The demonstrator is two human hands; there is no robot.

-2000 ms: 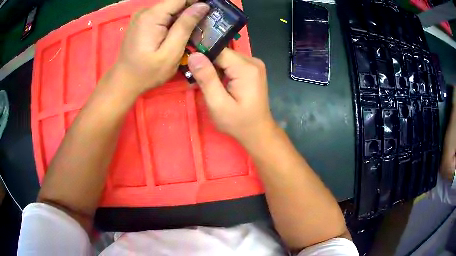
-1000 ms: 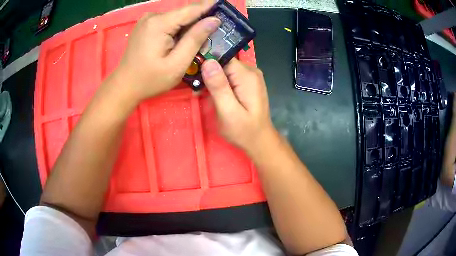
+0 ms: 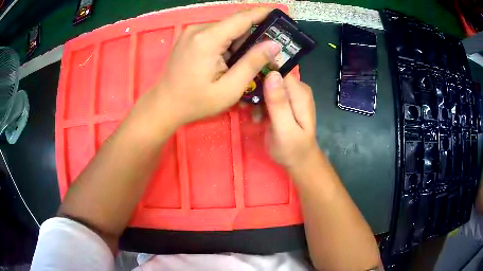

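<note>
A black palm-sized handheld device unit (image 3: pixel 288 44) is held tilted above the upper right part of the red-orange foam tray (image 3: pixel 209 220). Its grey-white inner area faces up and a gold round part shows at its lower end. My left hand (image 3: pixel 204 69) holds the unit from the left, with the thumb on its face. My right hand (image 3: pixel 290 114) is at its lower right edge, thumb and fingers close to it; whether the fingers grip it is partly hidden. The tray pockets that show hold nothing.
A smartphone (image 3: pixel 358 71) lies on the dark mat right of the tray. A glossy black blister tray (image 3: pixel 437 143) is at the right. A pale-green fan (image 3: pixel 16 114) stands at the left. Small dark units (image 3: pixel 83 10) lie on the green conveyor at upper left.
The whole view has shifted, so tray, phone and hands appear further right and lower. The fan shows more. The unit stays in my hands, and its inner area looks brighter.
</note>
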